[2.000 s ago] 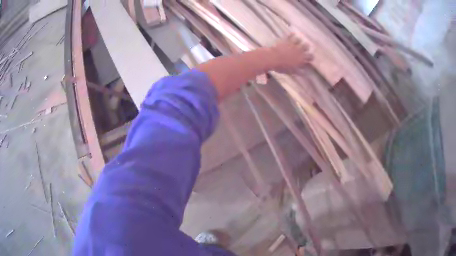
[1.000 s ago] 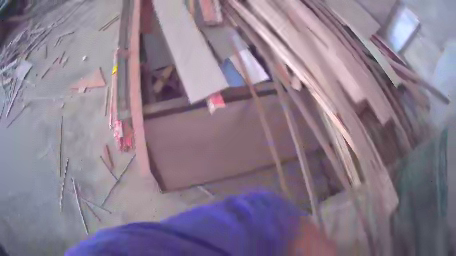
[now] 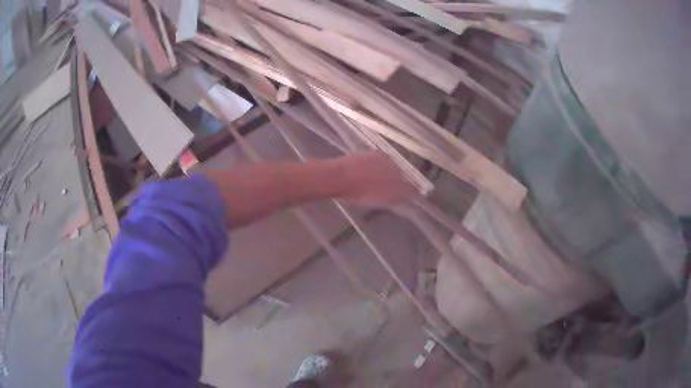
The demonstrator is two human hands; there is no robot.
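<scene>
My left hand (image 3: 375,180), with a rolled-up purple sleeve behind it, reaches in from the lower left over the near ends of long wood strips (image 3: 489,180). The hand is blurred, and its fingers cannot be made out against the strips, so any hold is unclear. Thin dark strips slope down to the right past the hand. The strips lie heaped from the top toward the lower right. A large brown panel (image 3: 261,261) lies partly under my forearm. My right hand is not in view.
A wide pale strip (image 3: 136,95) lies at upper left, with a small red-marked end (image 3: 188,160) near it. A bulky green-grey sack (image 3: 587,182) stands at right beside a pale rounded sack (image 3: 485,276). My shoe (image 3: 313,368) shows at bottom.
My left hand has moved up from the bottom edge and out over the strips. The view has shifted, so the panel sits further left and more of the sacks shows at right.
</scene>
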